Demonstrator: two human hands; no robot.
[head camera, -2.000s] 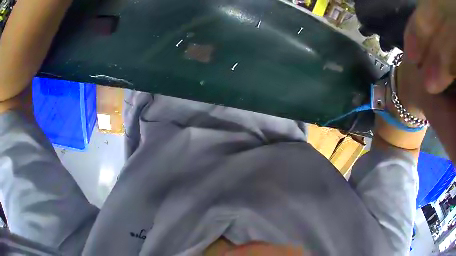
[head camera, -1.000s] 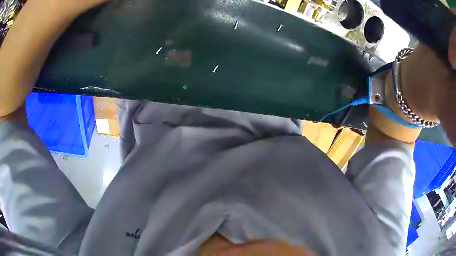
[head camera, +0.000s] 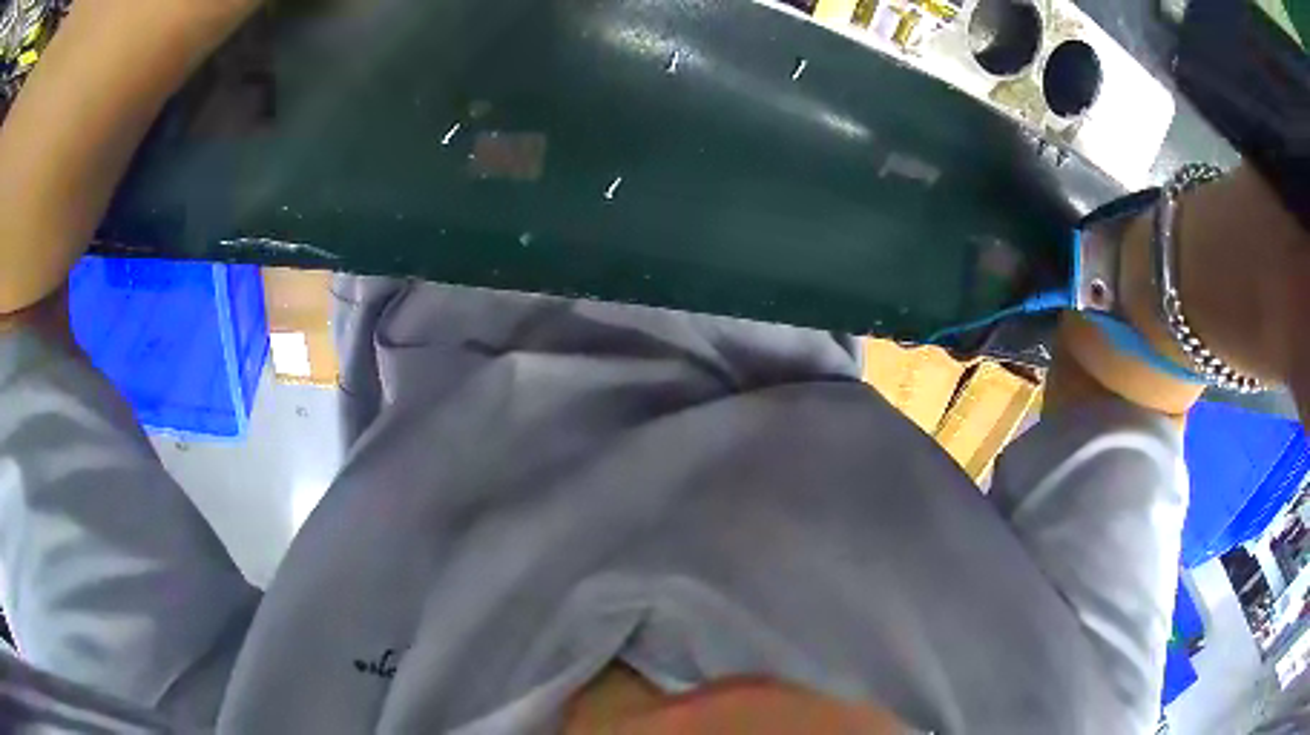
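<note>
A long white fixture (head camera: 1113, 122) with dark round holes lies at the upper right on the dark green mat (head camera: 747, 187). Yellow and metallic parts show at its left part, cut by the top edge. My right wrist, with a light-blue strap and a silver chain, is beside the fixture's near end. My right hand (head camera: 1271, 273) is blurred and mostly cut off by the right edge; its fingers cannot be made out. A thick black object (head camera: 1243, 79), possibly the electric screwdriver, is just above it. Of my left arm only the forearm shows; the hand is beyond the top edge.
Several small white marks dot the mat. A blue cord runs from the wrist strap to the mat's near edge. Below the bench are blue bins (head camera: 165, 345) at left and right and brown cardboard boxes (head camera: 920, 381). My grey shirt fills the lower middle.
The black object and my right hand have moved right and away from the fixture, uncovering its round holes. My right wrist is slightly lower than one second ago. The left forearm has shifted slightly.
</note>
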